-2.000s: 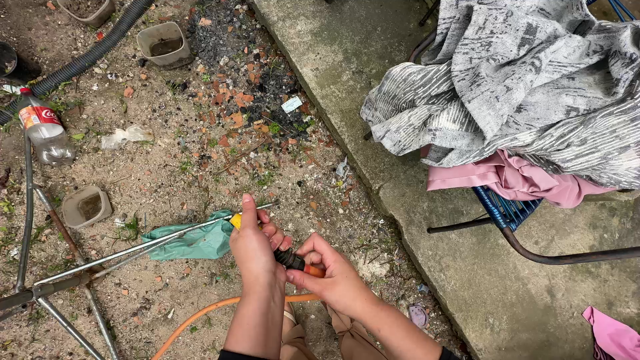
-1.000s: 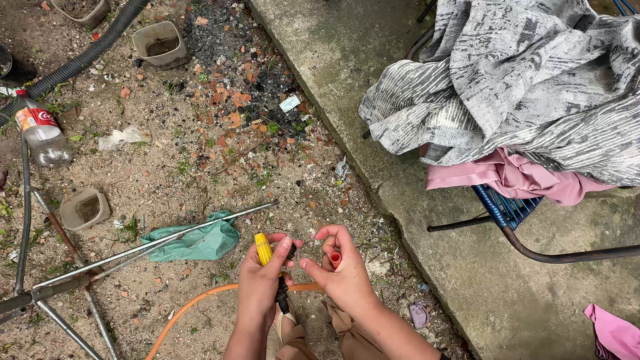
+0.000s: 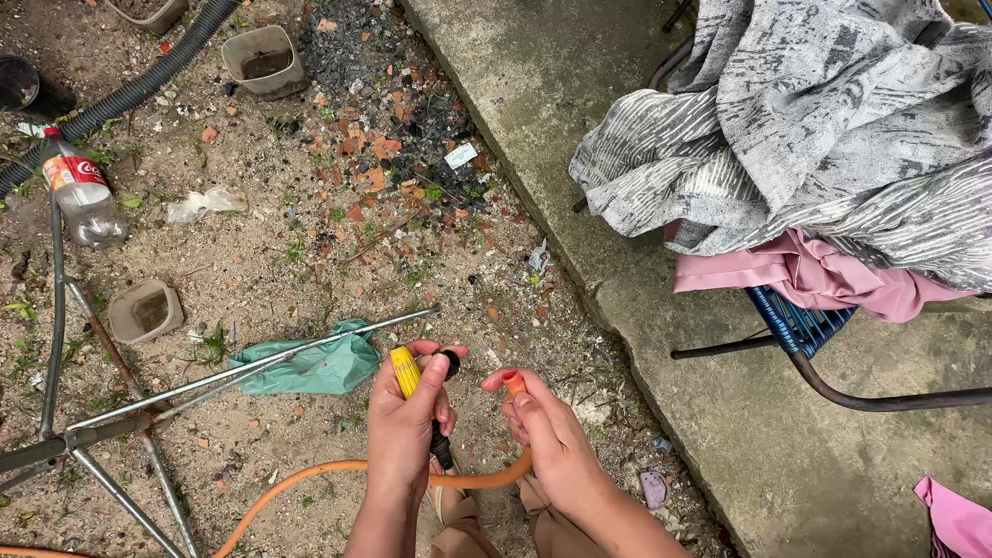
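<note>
My left hand point(image 3: 407, 418) holds a hose nozzle with a yellow barrel point(image 3: 405, 372) and a black lower part point(image 3: 441, 447). A small black ring-like fitting point(image 3: 449, 363) is pinched between its thumb and fingers. My right hand point(image 3: 546, 434) grips the orange garden hose point(image 3: 310, 470) close to its end, and the open hose end point(image 3: 511, 379) points up between thumb and index finger. Nozzle and hose end are apart. Below the hands the hose loops across to the lower left, passing over or behind the nozzle's lower part.
A metal tube frame point(image 3: 116, 426) and green plastic bag point(image 3: 318, 364) lie on the left. Beyond are plastic tubs point(image 3: 146, 311), a Coca-Cola bottle point(image 3: 81, 190) and black corrugated pipe point(image 3: 147, 85). A concrete slab edge point(image 3: 604, 310) runs along the right, with a cloth-covered chair point(image 3: 806, 325).
Two seconds ago my hands were together at the black fitting and orange hose. They have separated, the hose end is off the fitting, and the nozzle has turned in my left hand.
</note>
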